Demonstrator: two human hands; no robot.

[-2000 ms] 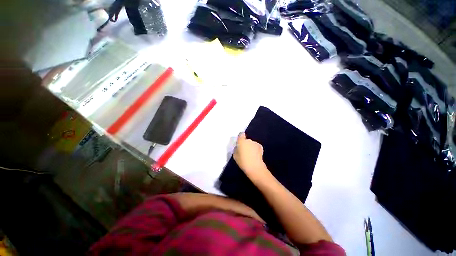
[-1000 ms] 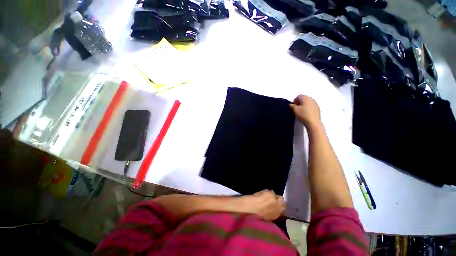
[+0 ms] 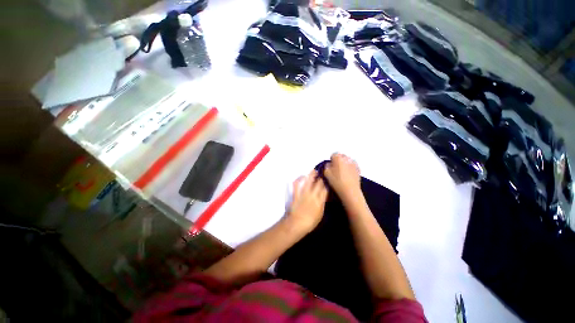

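Note:
A folded black garment (image 3: 380, 205) lies flat on the white table in front of me, its lower part close to my body. My left hand (image 3: 307, 200) is at the garment's far left corner, its fingers on the cloth edge. My right hand (image 3: 343, 175) is beside it at the same corner, fingers closed on a small raised bit of black cloth. My forearms cover part of the garment. What exactly the left fingertips pinch is partly hidden.
Clear bags with red strips (image 3: 178, 149) lie left, a phone (image 3: 207, 171) on them. Bagged black garments (image 3: 449, 139) are piled at the back and right. Unbagged black garments (image 3: 514, 252) lie right, snips (image 3: 460, 309) at the lower edge. White papers (image 3: 85, 72) lie far left.
My right hand has moved from the garment's far right corner to its far left corner. My left hand has moved up from the near edge to meet it. The view has turned.

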